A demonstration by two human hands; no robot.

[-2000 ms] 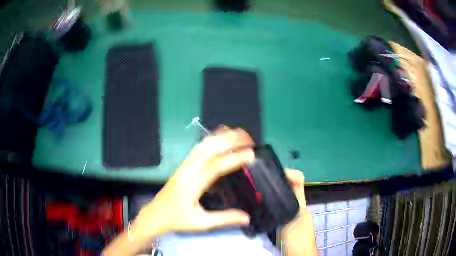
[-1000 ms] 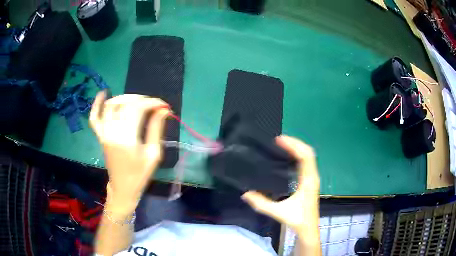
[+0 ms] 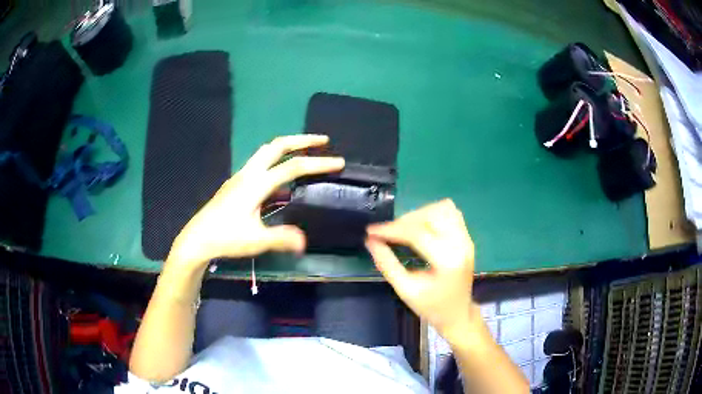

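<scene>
A black wired cylinder (image 3: 335, 195) with a shiny grey band lies on its side on a matte black textured sheet (image 3: 354, 119), near the bench's front edge. Its leads run left under my left hand, and a white plug (image 3: 255, 286) hangs over the edge. My left hand (image 3: 254, 202) is open, fingers and thumb spread around the cylinder's left end; whether it touches is unclear. My right hand (image 3: 419, 250) is at the sheet's near right, thumb and forefinger tips together; whether they pinch anything is hidden.
A longer black sheet stack (image 3: 187, 154) lies left. Beyond it are a blue tie (image 3: 88, 165), a large black roll (image 3: 35, 138) and a black cylinder (image 3: 104, 38). Black wired cylinders (image 3: 566, 127) stand right beside cardboard (image 3: 666, 200). Crates (image 3: 531, 338) sit below the bench edge.
The wired cylinder has gone from my right hand down onto the sheet. My left hand has let go of the leads and moved right, around the cylinder. The view has shifted slightly.
</scene>
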